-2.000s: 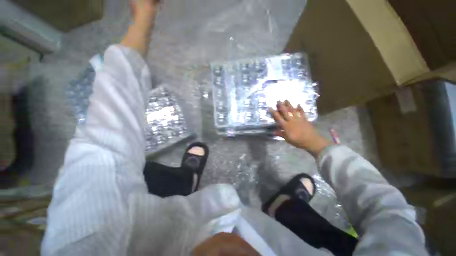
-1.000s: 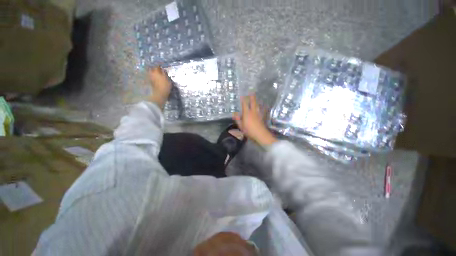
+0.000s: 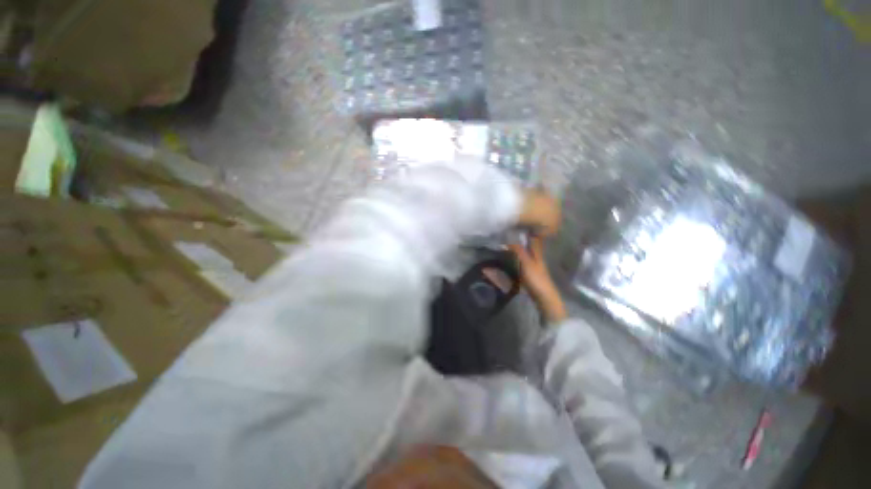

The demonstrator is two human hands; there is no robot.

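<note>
A tray stack (image 3: 516, 145) with shiny parts lies in front of me, its near part hidden by my left sleeve. My left hand (image 3: 541, 212) is at its near right corner, small and blurred. My right hand (image 3: 537, 272) is just below, its fingertips close to the left hand at the same corner. What the fingers hold there cannot be made out. Another tray stack (image 3: 414, 62) with a white label lies beyond. A larger wrapped tray stack (image 3: 726, 258) with strong glare and a white label lies at the right.
Brown cartons (image 3: 115, 258) with white labels fill the left side. A pale green object (image 3: 48, 153) stands on them. A red and white stick (image 3: 757, 439) lies on the speckled floor at the lower right. My sandalled foot (image 3: 492, 287) is just below the hands. Brown cardboard edges the right side.
My left hand has moved from the near stack's left side across to its near right corner. My right hand has come to the same corner. The view has shifted, so the stacks appear farther right.
</note>
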